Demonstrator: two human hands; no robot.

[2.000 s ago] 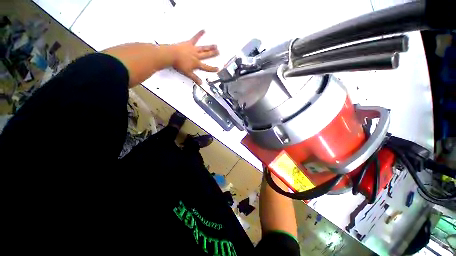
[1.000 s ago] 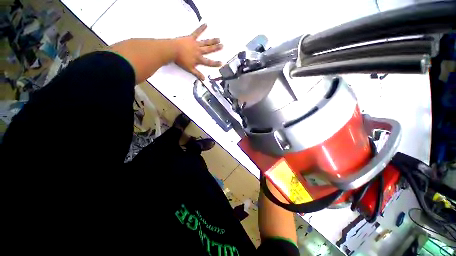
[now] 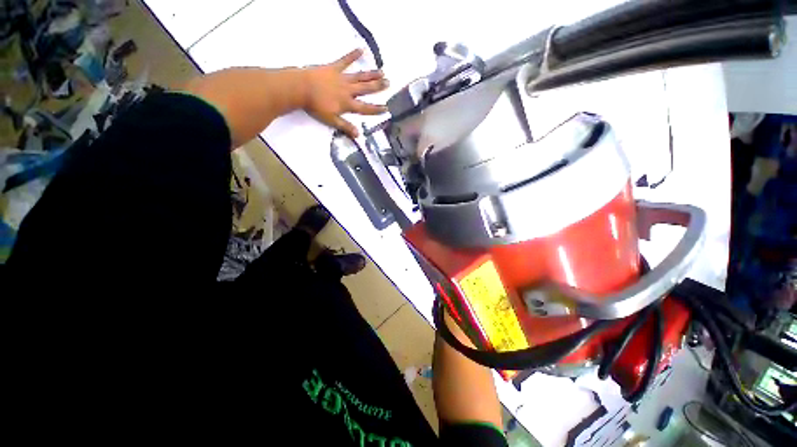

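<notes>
The red and silver cutting machine (image 3: 555,236) stands on the white marker paper (image 3: 288,35), right of centre. Its base plate or side bracket, a grey metal piece (image 3: 363,181), shows at its left. My left hand (image 3: 343,93) lies flat on the paper, fingers spread, empty, with its fingertips close to the machine's metal front parts. My right forearm shows below the machine, but my right hand is hidden behind the red body. The blade's contact with the fabric is hidden. A dark curved strip (image 3: 363,33) lies on the paper just beyond my left hand.
Long dark bars (image 3: 664,52) project from the machine head to the upper right. Black cable (image 3: 524,356) loops around the red body. Dark offcuts (image 3: 587,425) lie at the lower right. Scraps (image 3: 65,87) litter the floor at left. The table edge runs diagonally beside my body.
The machine's silver head and bars have turned slightly in view, and its handle shows lower. More of the dark curved strip shows above my left hand, which stays spread flat.
</notes>
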